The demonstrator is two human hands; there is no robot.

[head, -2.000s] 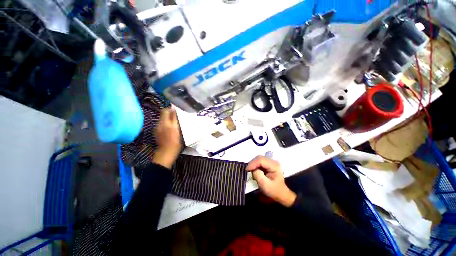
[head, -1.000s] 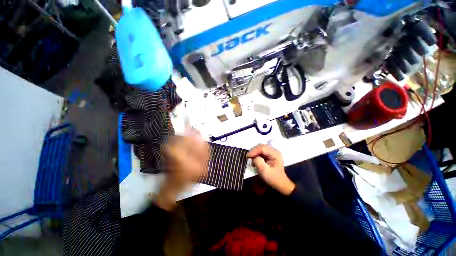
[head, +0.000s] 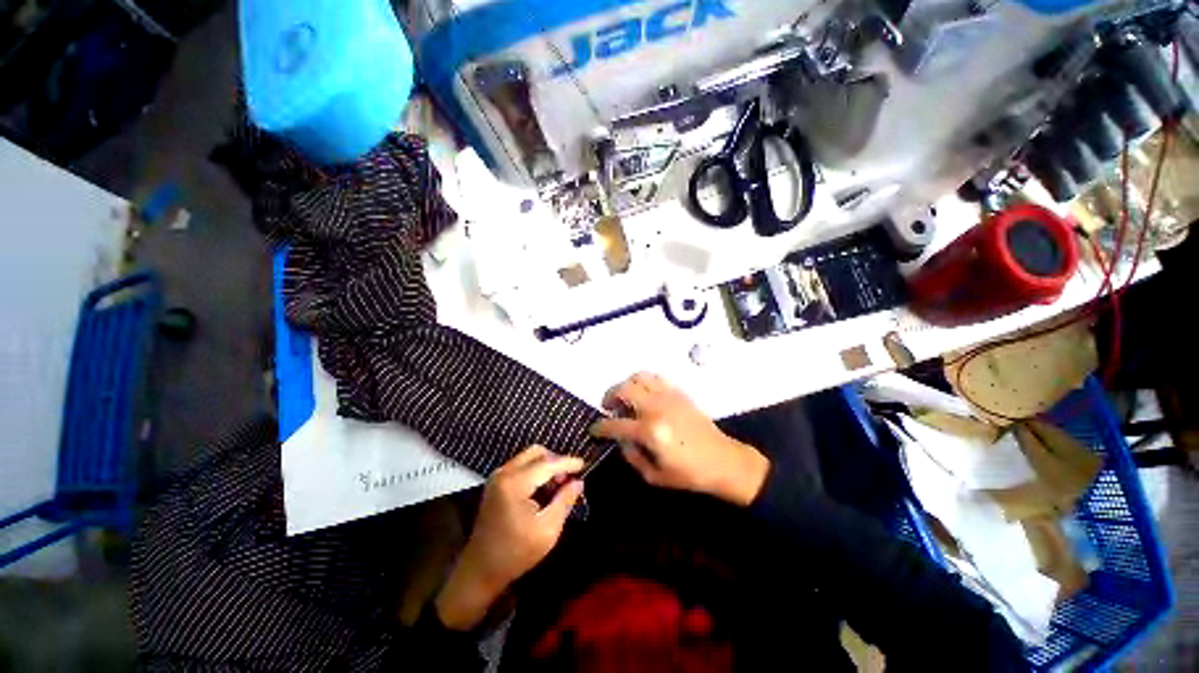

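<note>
A dark striped knit garment piece (head: 460,381) lies across the left part of the white machine table, running from a bunched heap at the upper left to its end near the table's front edge. My left hand (head: 526,515) pinches one side of that end between thumb and fingers. My right hand (head: 664,437) pinches the other side, close to my left. The fingers hide part of the fabric edge. The white and blue Jack sewing machine (head: 658,92) stands behind, its needle area (head: 575,204) apart from the held end.
Black scissors (head: 752,184), a black rod attachment (head: 605,318), a lit smartphone (head: 815,292) and a red cylinder (head: 999,263) lie on the table. A light-blue holder (head: 326,72) hangs at upper left. A blue crate (head: 1131,552) with paper stands right. More striped fabric (head: 250,565) hangs lower left.
My left hand has moved from on top of the fabric down to its end. My right hand has shifted slightly left. The fabric now stretches diagonally from the heap to both hands.
</note>
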